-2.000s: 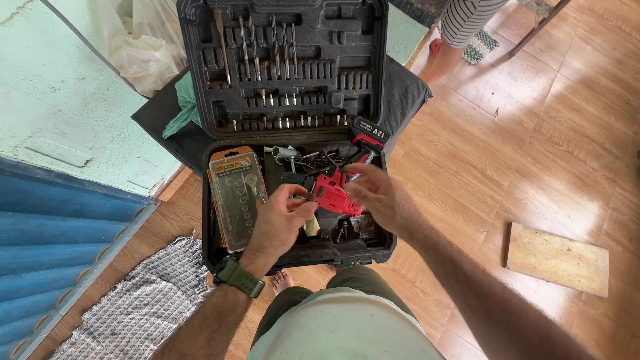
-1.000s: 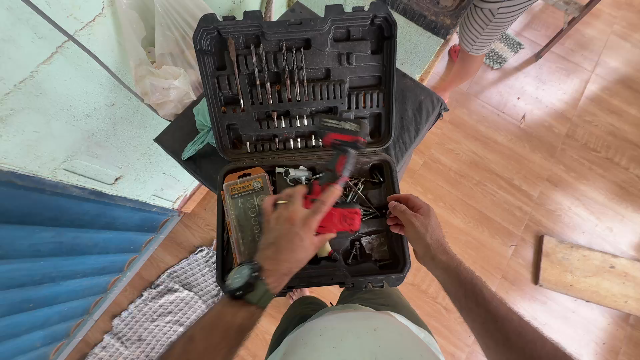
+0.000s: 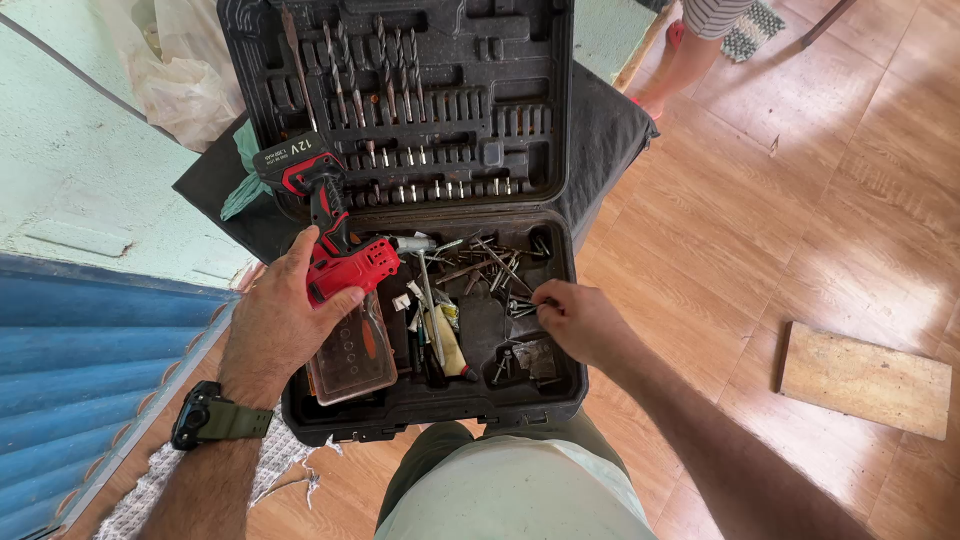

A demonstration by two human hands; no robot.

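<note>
A red and black cordless drill (image 3: 345,262) is gripped at its head by my left hand (image 3: 281,315), over the left part of an open black tool case (image 3: 435,416). Its battery end points up toward the lid. My right hand (image 3: 581,319) is at the case's right side, fingertips pinched on a small dark item that I cannot make out, beside loose screws (image 3: 521,307). Nails and screws (image 3: 491,262) fill the upper compartment. A yellowish tube (image 3: 448,345) lies mid-case, near a metal rod (image 3: 430,300). A clear plastic box (image 3: 352,360) sits below the drill. The lid holds drill bits (image 3: 386,71).
The case rests on a dark cloth-covered surface (image 3: 600,150). Plastic bags (image 3: 184,90) hang at the upper left, above a blue corrugated surface (image 3: 97,375). A wooden board (image 3: 862,379) lies on the floor at right. Another person's leg (image 3: 675,64) shows at the top right.
My left hand has carried the drill from the middle of the case to its left side. My right hand, on the drill two seconds ago, is now at the screws on the right.
</note>
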